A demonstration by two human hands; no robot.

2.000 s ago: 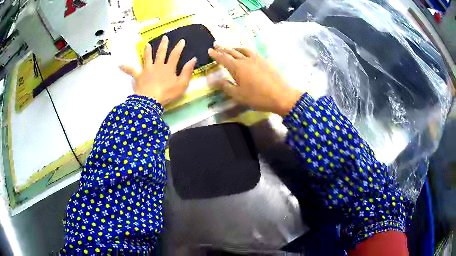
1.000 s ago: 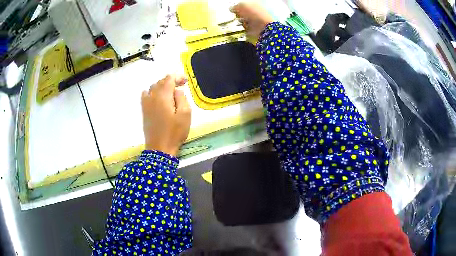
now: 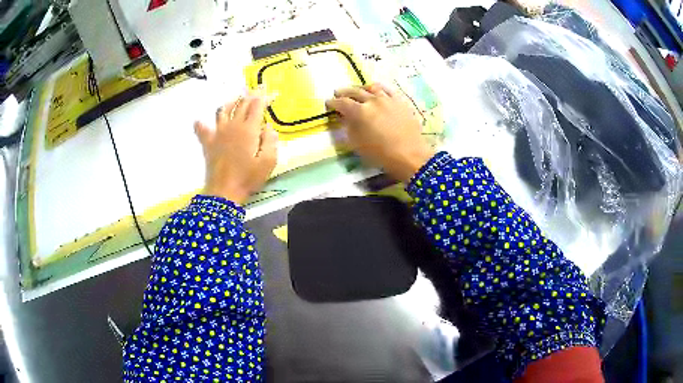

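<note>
The yellow template flap lies closed on the white base board, its rounded-square outline in black; no black panel shows through it. My left hand is at the flap's left edge, fingers apart, slightly blurred. My right hand rests at the flap's right edge, its fingertips on the yellow sheet near the black outline; no held object shows. A dark strip runs along the flap's far edge. A stack of black fabric panels lies on the table below the board.
The sewing machine head stands at upper left. A second yellow template area is at the board's left. A black cord crosses the board. A clear plastic bag with black pieces is at right. A green item lies beyond the template.
The raised flap has come down and hides the black panel that showed in the template. My right hand has moved down from the far edge to the flap's right side.
</note>
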